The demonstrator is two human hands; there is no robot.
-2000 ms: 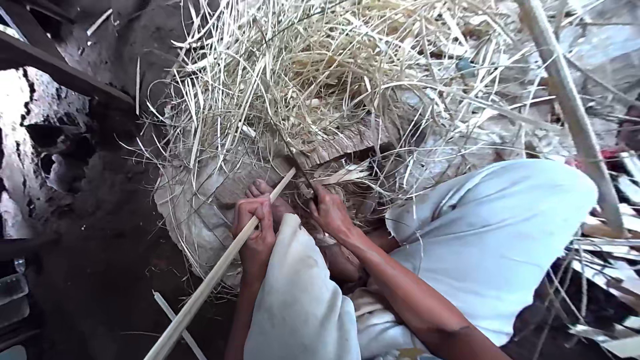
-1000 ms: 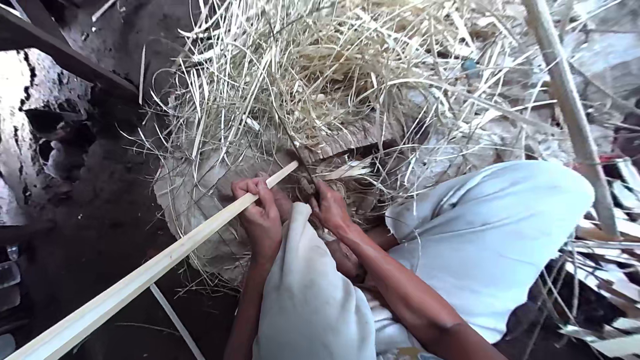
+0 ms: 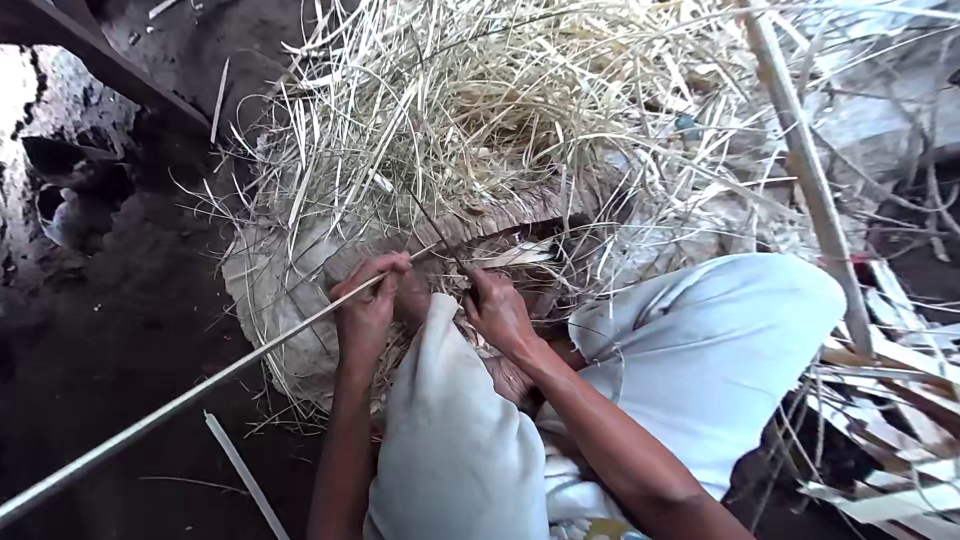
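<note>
My left hand (image 3: 369, 296) grips a long pale split strip (image 3: 202, 386), likely bamboo or cane, near its far end; the strip slants down to the lower left and out of view. My right hand (image 3: 495, 307) is closed on a thin dark blade-like tool (image 3: 437, 226), whose handle is hidden in the fist. The tool points up and left, and the strip's tip lies close to it; whether they touch is unclear. Just beyond both hands lies a worn wooden block (image 3: 495, 219), with pale shavings (image 3: 517, 256) beside it. My bare feet are partly hidden beneath the hands.
A large heap of thin curled shavings (image 3: 517, 120) covers the ground ahead. At the right a pole (image 3: 814, 180) leans across, with split strips (image 3: 892, 487) below it. A dark beam (image 3: 112, 64) crosses the upper left. Another pale strip (image 3: 244, 476) lies at the lower left.
The held strip now shows a narrower side than a second ago, as if turned. Both hands keep their grips and stay near the same place.
</note>
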